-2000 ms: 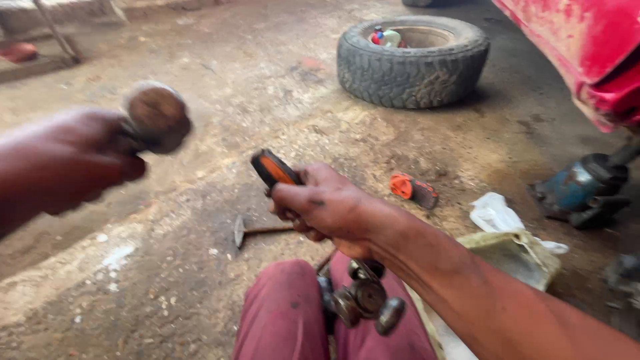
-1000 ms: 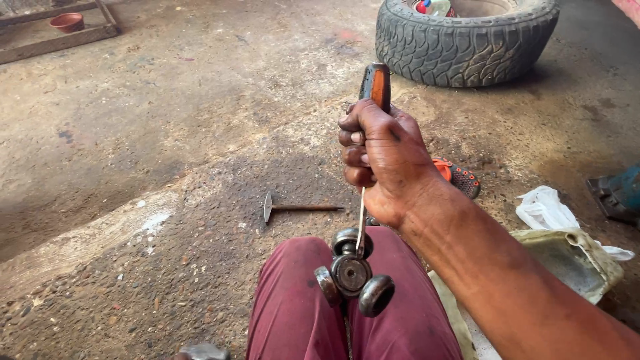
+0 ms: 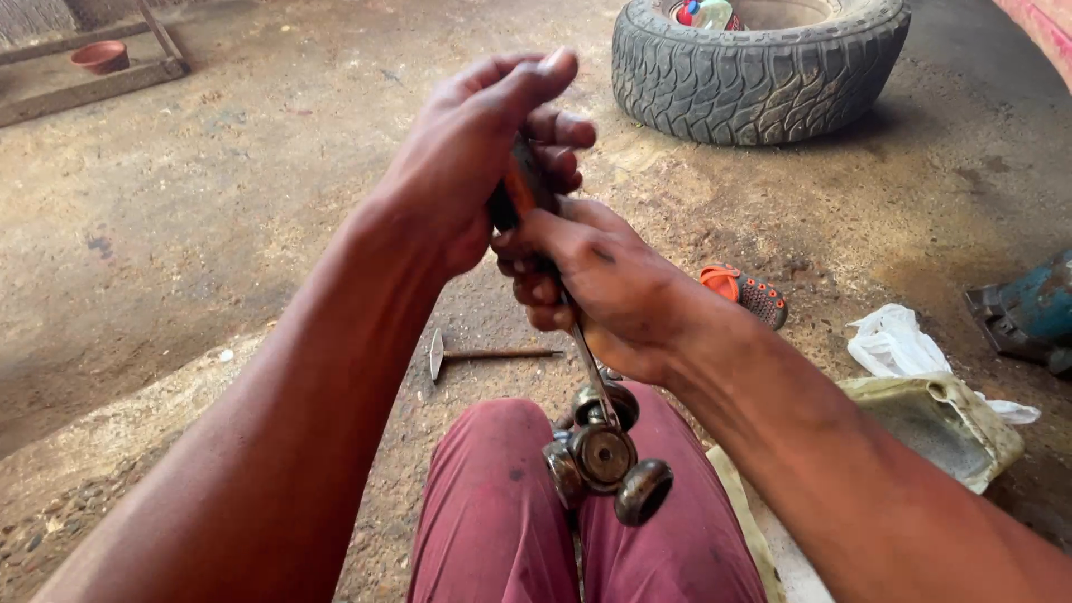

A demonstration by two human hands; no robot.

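My right hand (image 3: 586,276) is closed around the lower handle of a screwdriver (image 3: 521,188) with an orange and black handle. Its shaft runs down to a greasy metal tripod joint with rollers (image 3: 605,456), held between my knees. My left hand (image 3: 494,142) lies against the upper end of the handle, its fingers partly curled and apart; whether it grips is unclear. A hammer (image 3: 494,354) with a wooden handle lies on the ground beyond my knees.
A large tyre (image 3: 754,84) lies at the upper right with a bottle inside. An orange and grey clog (image 3: 744,293), a white plastic bag (image 3: 898,342), a cut plastic container (image 3: 997,444) and a blue jack (image 3: 1034,306) are on the right. A small bowl (image 3: 100,57) sits at the upper left.
The left hand, which held a round-headed metal tool two seconds ago and was out of view one second ago, is now at the screwdriver's handle without that tool. The right hand still holds the screwdriver.
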